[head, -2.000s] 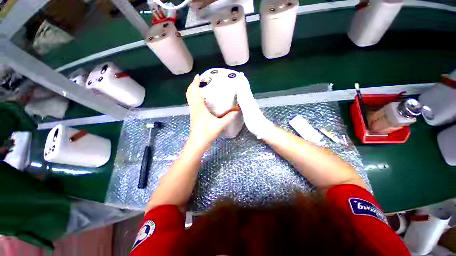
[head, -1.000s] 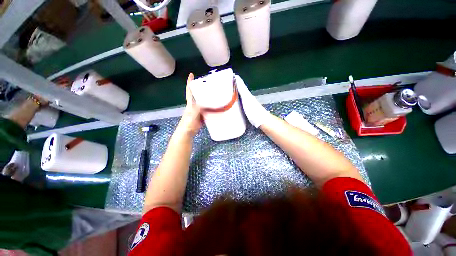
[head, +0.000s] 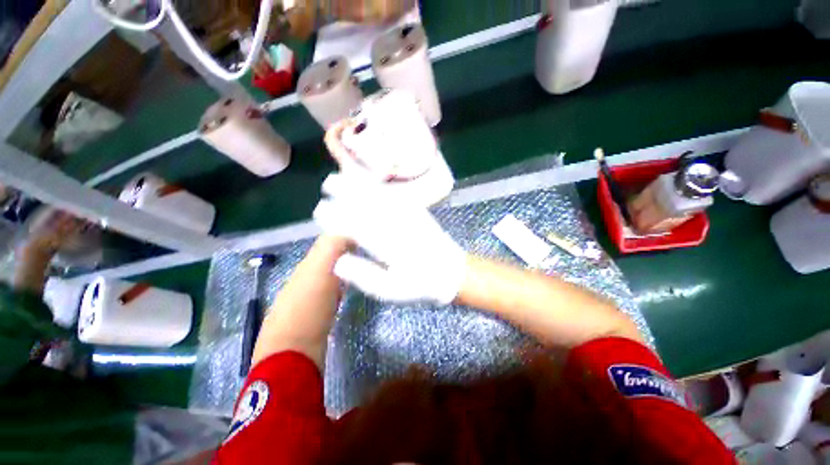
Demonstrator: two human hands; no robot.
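Note:
A white rounded housing [head: 400, 145] with dark holes in its end and a brown strap is held up over the far edge of the mat. My bare left hand [head: 340, 145] grips it at its left side; the fingers show and the palm is mostly hidden. My right hand [head: 396, 245], in a white glove, is in front of the housing's near side, over my left wrist. Its fingers are spread and slightly blurred. Whether it touches the housing is unclear.
Bubble wrap mat [head: 400, 341] holds a hammer [head: 251, 318] at left and a white block [head: 521, 241] at right. A red tray [head: 660, 243] with a bottle [head: 669, 200] is at right. Other housings [head: 246, 136] stand beyond and left. A person's arm [head: 36, 250] is at left.
The housing has moved up and away and turned in my left hand. My gloved right hand has left its right side and come across to the left, fingers spread. The view has shifted.

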